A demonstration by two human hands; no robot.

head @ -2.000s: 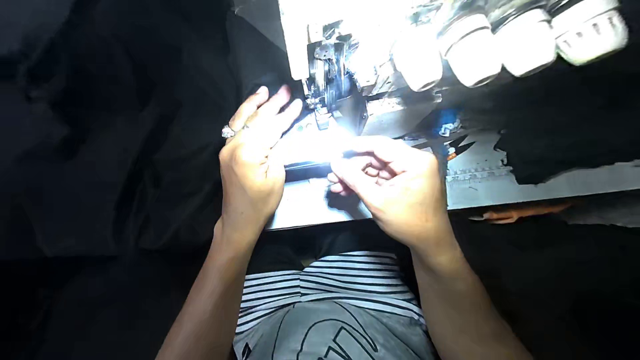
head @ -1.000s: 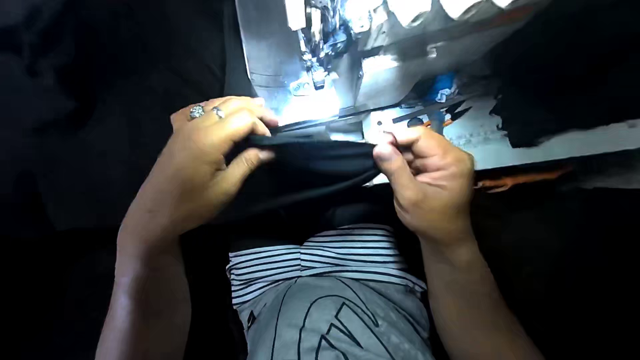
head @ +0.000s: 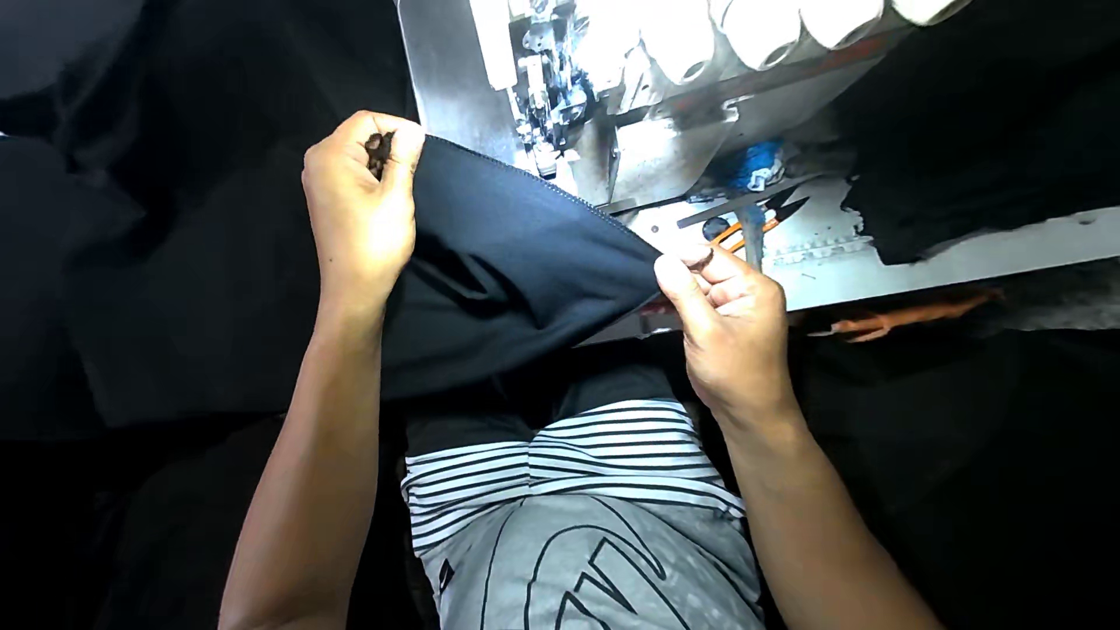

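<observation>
A piece of dark fabric [head: 516,236] is stretched between my hands, its stitched edge running down from upper left to right. My left hand [head: 367,192] pinches the upper left end of that edge. Its right end is between the thumb and fingers of my right hand [head: 726,306]. Just beyond the cloth stands an industrial sewing machine, probably an overlock [head: 547,96], its needle and presser foot area brightly lit. The fabric hangs in folds below the edge, in front of the machine bed, apart from the presser foot.
Orange-handled thread snips [head: 744,234] lie on the white table [head: 910,271] beyond my right hand, near a blue item [head: 761,162]. Several white thread cones [head: 761,31] stand at the top. Black fabric [head: 980,131] covers the table's right side; more dark cloth [head: 175,262] spreads at left.
Both hands were close to the presser foot, then drew back with the dark fabric between them. My left hand has since moved up and the cloth is spread wider. The view has shifted.
</observation>
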